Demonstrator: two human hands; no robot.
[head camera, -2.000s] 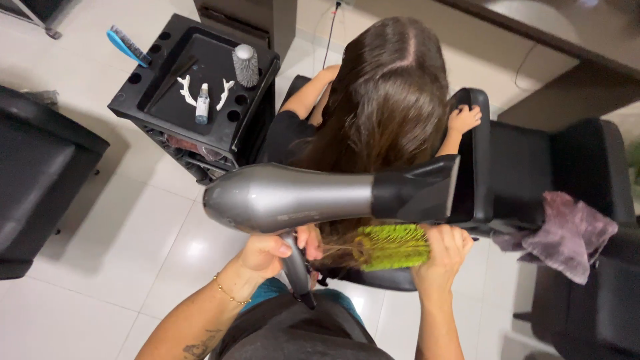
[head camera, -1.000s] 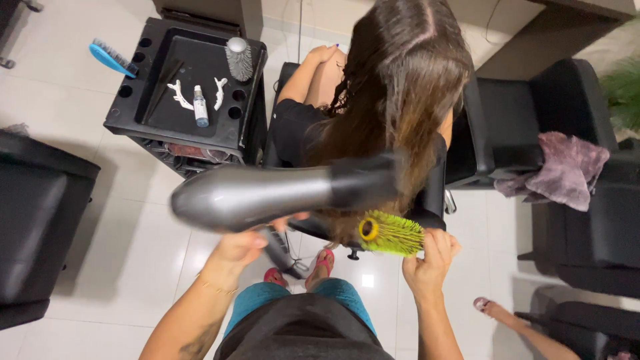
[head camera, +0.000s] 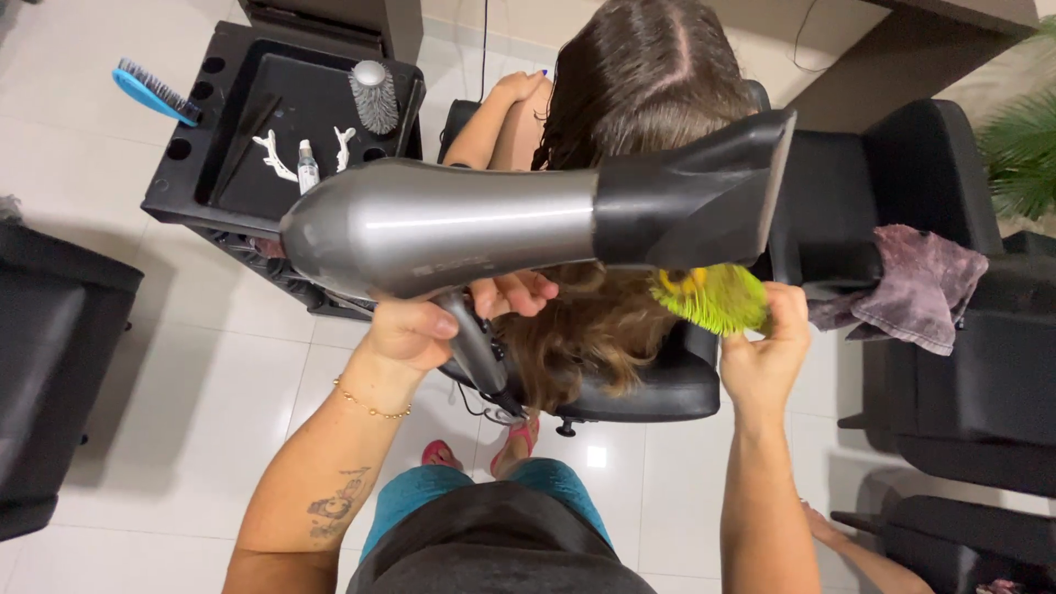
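Observation:
My left hand (head camera: 421, 330) grips the handle of a grey hair dryer (head camera: 478, 223), some fingers showing beyond the handle. The dryer lies across the view, its black nozzle (head camera: 693, 194) pointing right. With my right hand (head camera: 767, 351) I hold a yellow-green round hairbrush (head camera: 714, 297) just below the nozzle; its handle is mostly hidden in my fingers. The long brown hair (head camera: 586, 338) of a seated person hangs over the chair back, its wavy ends between my hands and reaching toward the brush. Whether strands are caught in the bristles is not plain.
At the upper left a black salon trolley (head camera: 177, 194) holds a grey round brush (head camera: 374, 97), white hair clips (head camera: 274, 155), a small bottle (head camera: 307, 167) and a blue hairbrush (head camera: 153, 92). Black chairs (head camera: 924, 181) stand at right, one with a purplish towel (head camera: 924, 285). Another person's leg (head camera: 866, 557) shows lower right.
The dryer's nozzle has swung up and to the right since one second ago. The green brush has turned in my right hand. The other person's leg was absent two seconds ago.

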